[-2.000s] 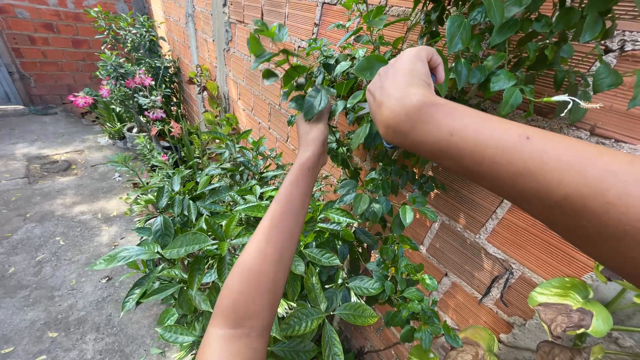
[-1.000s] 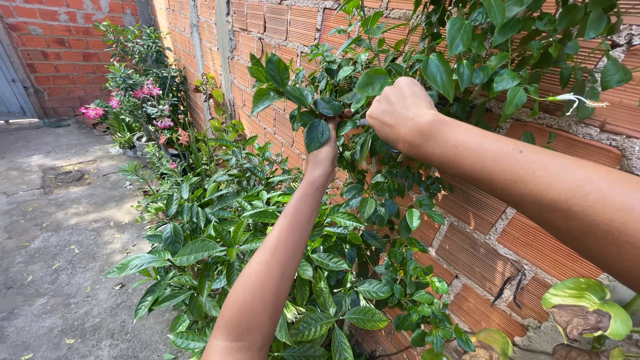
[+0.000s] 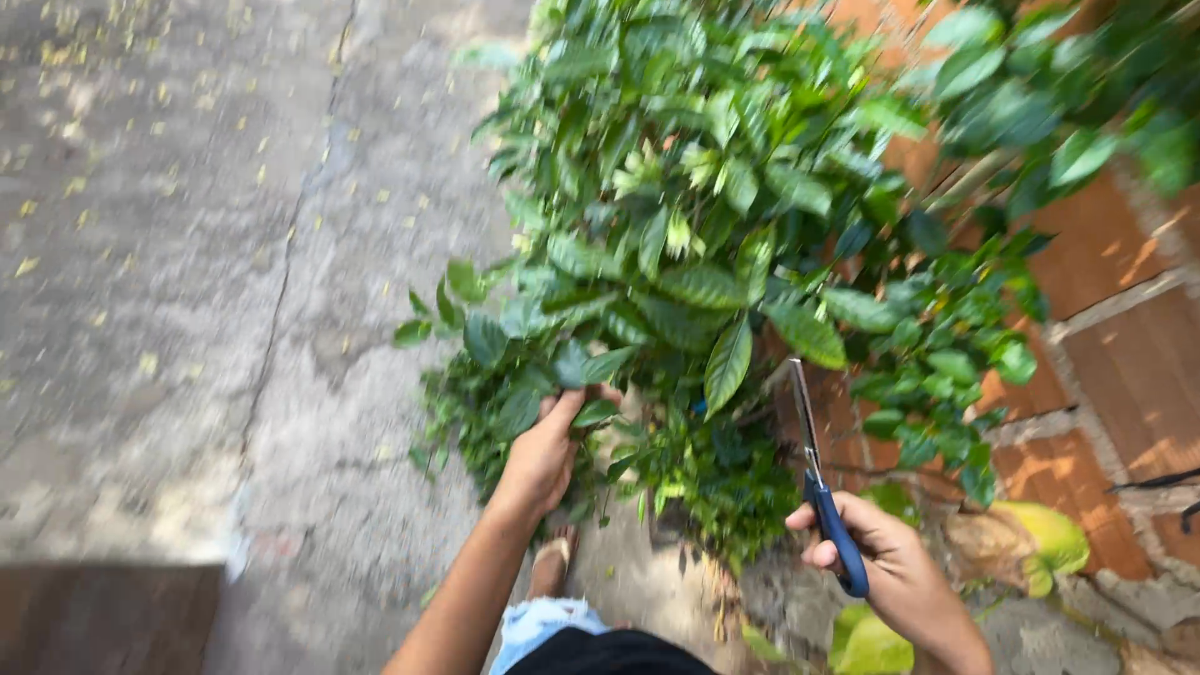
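Observation:
My left hand (image 3: 544, 459) is closed around a leafy green stem (image 3: 487, 339), whose leaves spread above and to the left of the fingers. In my right hand (image 3: 881, 553), at the lower right, is a pair of scissors (image 3: 832, 534) with dark blue handles; the blades point up and look closed together. The scissors are apart from the stem in my left hand. A large green shrub (image 3: 703, 281) fills the middle, beyond both hands. Part of the left fingers is hidden by leaves.
A brick wall (image 3: 1134, 375) with mortar joints runs along the right, with a climbing plant (image 3: 1078, 122) in front. Cracked concrete ground (image 3: 187, 281) with scattered yellow bits lies at left. A brown surface (image 3: 112, 619) is at the lower left. Large yellowing leaves (image 3: 1050, 544) hang at lower right.
The view has swung down. Both hands have left the climbing plant on the wall and come down, now wide apart. The scissors have come into plain sight in my right hand.

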